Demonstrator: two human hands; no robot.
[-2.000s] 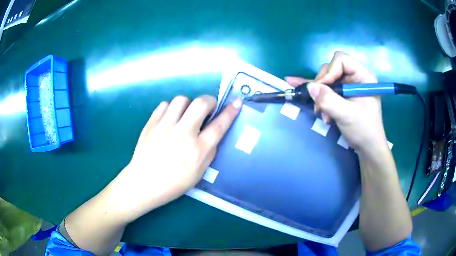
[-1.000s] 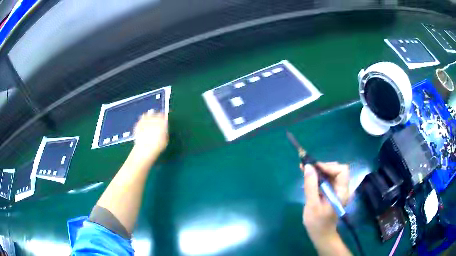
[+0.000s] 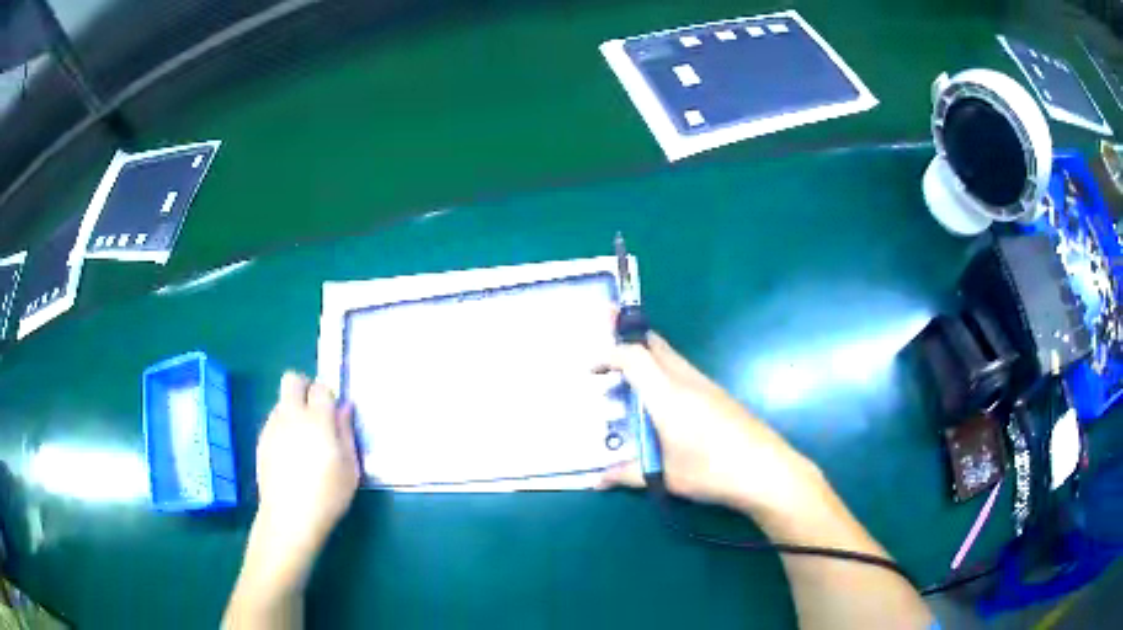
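A tablet back cover (image 3: 480,388) lies on a white backing sheet (image 3: 330,322) on the green mat in front of me, its face glaring white. A small camera hole (image 3: 613,439) shows near its lower right corner. My left hand (image 3: 308,449) holds the left edge of the cover and sheet. My right hand (image 3: 690,425) is at the right edge, holding the soldering iron (image 3: 633,326) with its tip pointing away from me, while fingers also touch the cover's edge. The fingertips are partly lost in glare.
A blue parts bin (image 3: 190,433) stands at left. Several more covers on sheets, one at the back (image 3: 745,80), lie on the far green strip. At right are a white round fume extractor (image 3: 985,148), the black soldering station (image 3: 1028,302), a blue tray (image 3: 1090,283) and a pink stick (image 3: 977,527).
The view has swung and shifted. My left hand, one second ago at a cover on the strip, now holds one on the mat. My right hand still has the iron and has come to its right edge.
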